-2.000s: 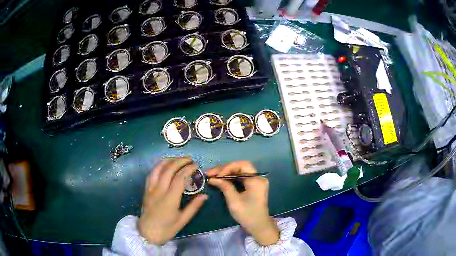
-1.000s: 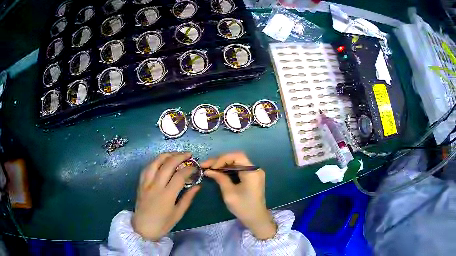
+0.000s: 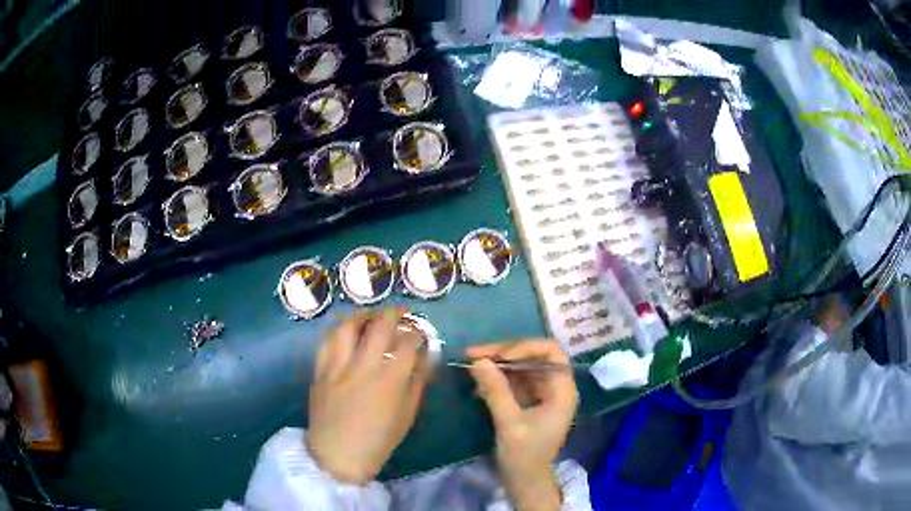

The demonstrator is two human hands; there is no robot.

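Observation:
My left hand holds a round silver watch case on the green mat; its fingers cover much of the case, and its inside is blurred. My right hand holds thin metal tweezers like a pen, with the tip pointing left, a little right of the case and apart from it. Whether the tip carries a part cannot be told. Several watch cases lie in a row just beyond my hands. A small pile of dark metal parts lies to the left.
A black case tray with rows of cases stands at the back left. A cream parts board holds a pinkish-red syringe. A black controller stands right of it, near white tissue. Another person's sleeve is at right.
My right hand and tweezers have moved away from the watch case, to the right. My left hand has turned and shifted with the case. The camera view has also shifted.

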